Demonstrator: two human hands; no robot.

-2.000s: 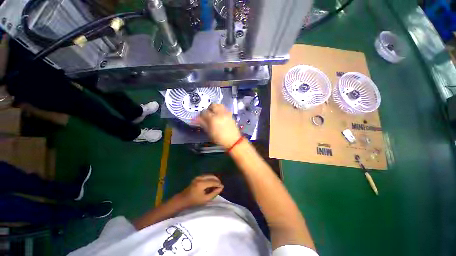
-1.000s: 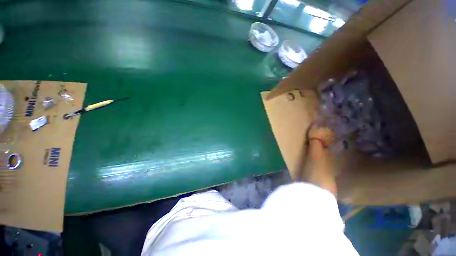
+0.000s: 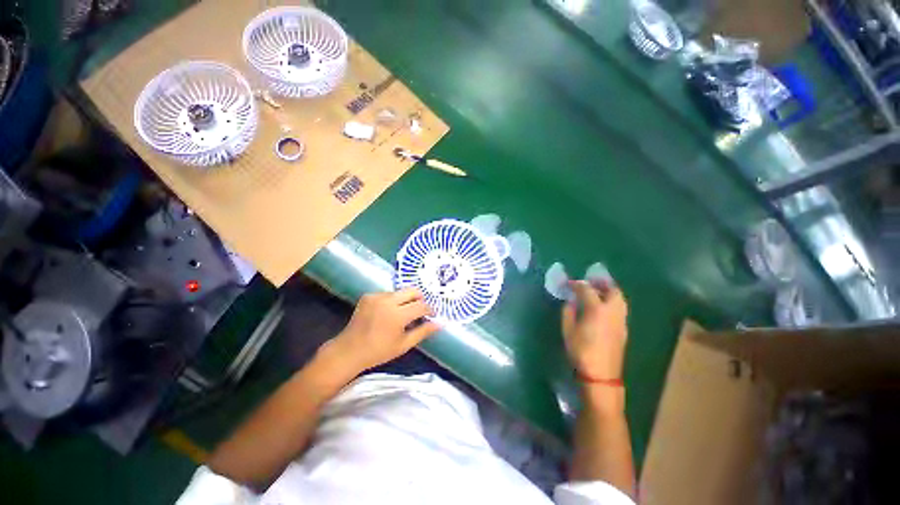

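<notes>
A white round slotted fan housing [image 3: 452, 272] with a dark motor centre is on the green surface in front of me. My left hand [image 3: 390, 325] holds its near left rim. My right hand [image 3: 594, 314] is to the right of it, with the fingertips on a translucent fan blade [image 3: 560, 281] whose petals show on both sides of the fingers. Another translucent blade [image 3: 517, 251] lies against the housing's right side, partly hidden by it.
The cardboard sheet [image 3: 296, 207] at upper left bears two more housings [image 3: 197, 114], a ring, a white block and scraps. A yellow-handled tool [image 3: 444, 168] lies beside it. An open carton [image 3: 711, 395] is at lower right. Bagged parts [image 3: 738, 84] are at the far side. Machine at left.
My right hand has come out of the carton and is now over the green surface with a blade. My left hand has come into view on a housing. The view has swung back left.
</notes>
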